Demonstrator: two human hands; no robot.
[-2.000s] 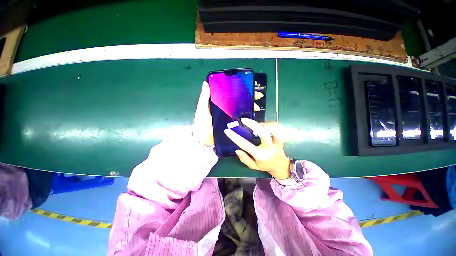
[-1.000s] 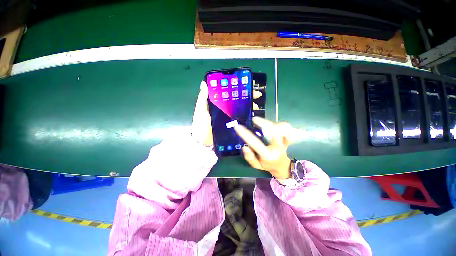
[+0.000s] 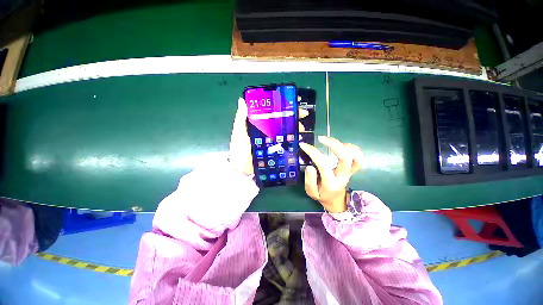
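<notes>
A smartphone (image 3: 271, 128) is upright in my left hand (image 3: 241, 143), its screen lit with a pink and blue wallpaper, a 21:05 clock and rows of icons. My left palm is along its left edge and fingertips show past its right edge. A second dark phone (image 3: 308, 98) lies partly hidden beneath it on the right. My right hand (image 3: 334, 170) is just right of the lit phone's lower half, fingers apart and curled, holding nothing.
A black foam tray (image 3: 422, 131) with dark phones in its slots lies at right on the green bench (image 3: 149, 137). Black stacked trays (image 3: 351, 25) rest on a wooden board (image 3: 286, 50) at the back, with a blue marker pen (image 3: 357, 44). A red stool (image 3: 485, 226) stands below right.
The screen has gone from bare wallpaper to an icon page, then to a clock page with more icons. My right hand has moved off the screen to the right.
</notes>
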